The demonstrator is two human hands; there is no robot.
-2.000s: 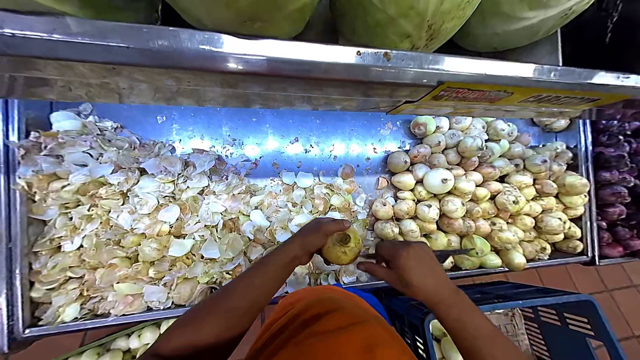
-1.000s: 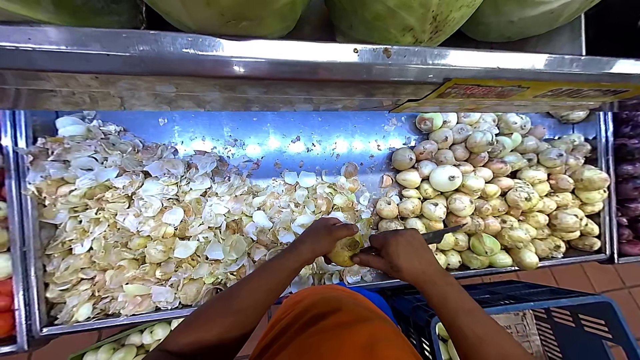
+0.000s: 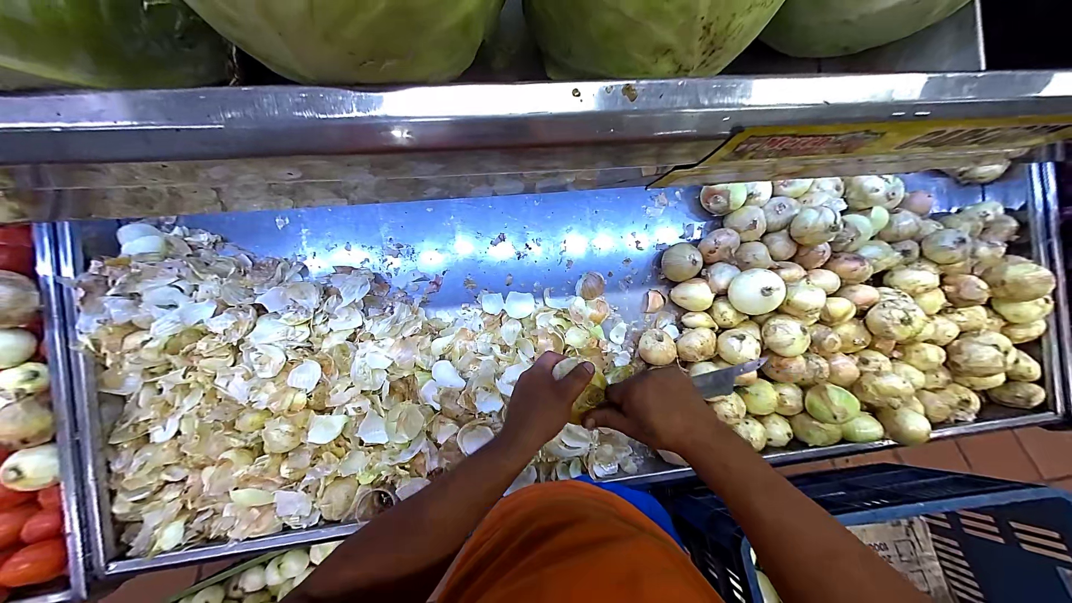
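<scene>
My left hand (image 3: 543, 400) grips an onion (image 3: 593, 394) with its thumb on top, above the front part of a metal bin. My right hand (image 3: 657, 406) is closed on a knife (image 3: 727, 378), whose blade points right, away from the held onion; the handle is hidden in the fist. The fingertips of my right hand touch the onion's right side. Loose onion skins (image 3: 268, 394) cover the bin's left and middle. Whole onions (image 3: 846, 310) are heaped on its right, just past the blade.
A steel shelf edge (image 3: 502, 105) with large green melons or similar produce (image 3: 352, 33) crosses above the bin. Tomatoes (image 3: 33, 563) and onions lie in the bin at left. A dark plastic crate (image 3: 888, 481) stands at lower right; more onions (image 3: 272, 574) are below the front rim.
The onion in my left hand has been turned; its round end faced up two seconds ago. The knife blade shows more plainly to the right of my right hand.
</scene>
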